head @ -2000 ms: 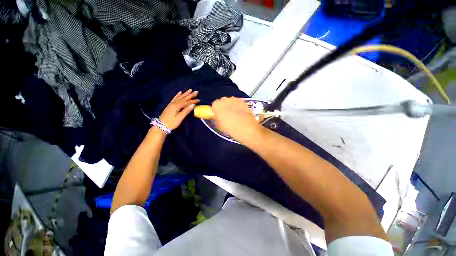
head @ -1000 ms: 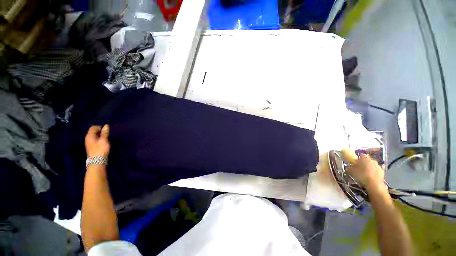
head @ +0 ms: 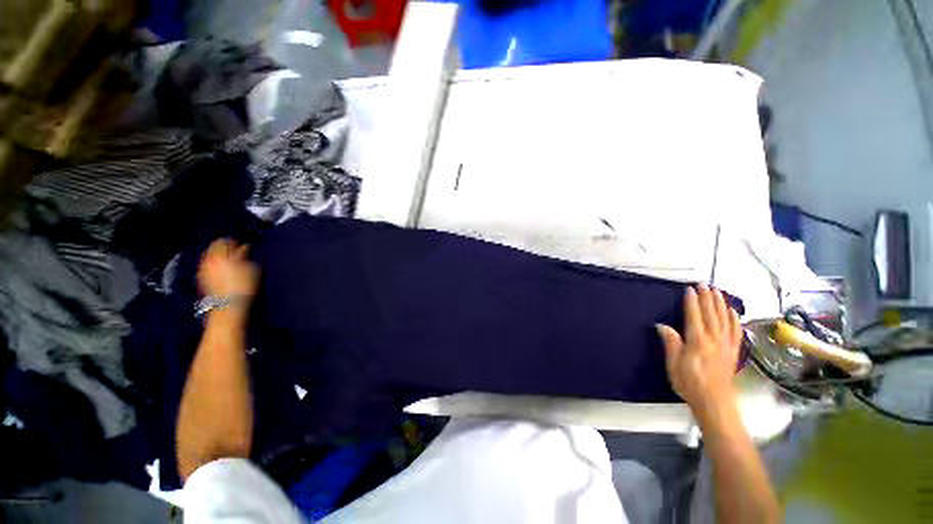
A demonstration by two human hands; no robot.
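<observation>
The navy garment (head: 491, 317) lies stretched over the long form, from the heap at left to its rounded right end. My left hand (head: 227, 271) is on the navy cloth at left, slightly blurred; whether it grips the cloth cannot be told. My right hand (head: 706, 353) lies flat on the garment near its right end, fingers apart, holding nothing. The steam iron (head: 818, 348) with its yellow-tan handle sits on the rest at the right end of the table, just right of the form. The form is hidden under the cloth.
The white table (head: 604, 143) extends behind the form, with a raised white beam (head: 414, 123) across its left part. Patterned garments (head: 113, 184) are heaped at left. A blue crate (head: 532, 31) and a red crate (head: 366, 23) stand beyond. Dark hoses (head: 900, 356) trail right from the iron.
The iron moved from the garment to the rest at right, and my right hand let it go and came back onto the garment's right end. My left hand moved left along the cloth.
</observation>
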